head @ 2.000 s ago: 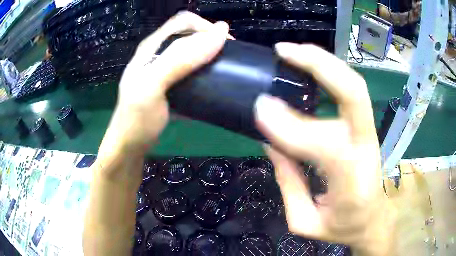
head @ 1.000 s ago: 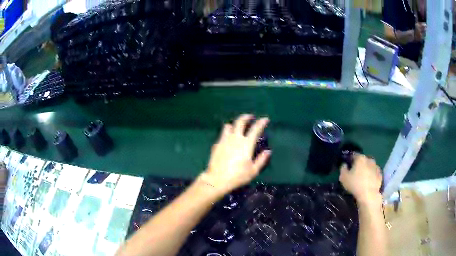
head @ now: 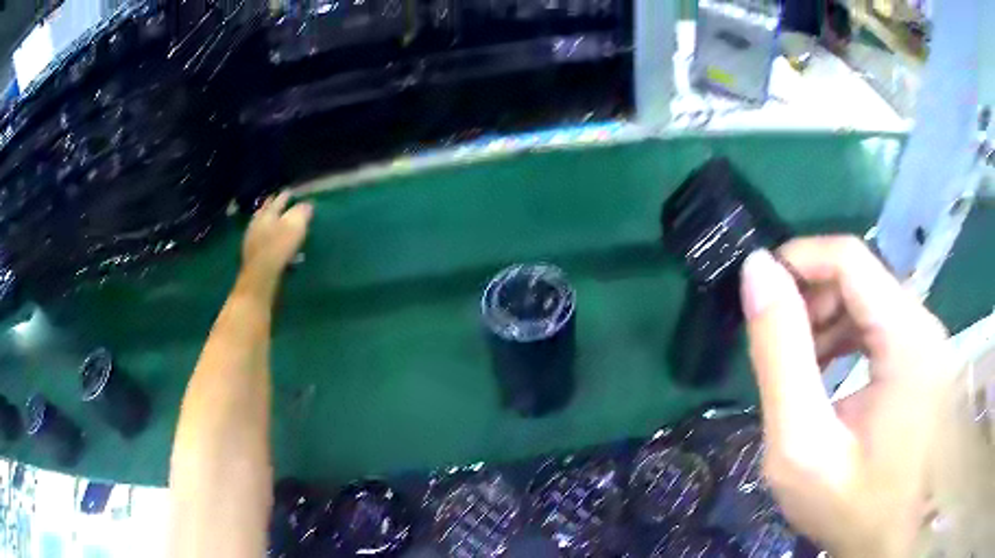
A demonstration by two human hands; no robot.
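Observation:
A black cylindrical unit [head: 532, 365] stands upright on the green belt, its shiny round end facing up. My right hand [head: 851, 381] is at the right, with thumb and fingers closed on a tilted black piece [head: 715, 223] with white reflections. A dark cylindrical shape [head: 704, 332] is just below that piece; whether they are joined is unclear. My left hand [head: 275, 234] is at the belt's far edge, near the stacked trays. Its fingers are small and blurred, so whether it holds anything cannot be told.
The green belt [head: 382, 327] crosses the view. A black blister tray [head: 426, 496] with round pockets lies at the near edge. Several black cylinders [head: 118, 395] stand at left. Tall stacked trays [head: 120, 142] are beyond the belt. A white upright [head: 938, 142] and grey device [head: 736, 49] are at right.
The view has shifted. My left hand has moved left to the belt's far edge. My right hand has lifted a black piece. The upright unit now appears nearer the middle.

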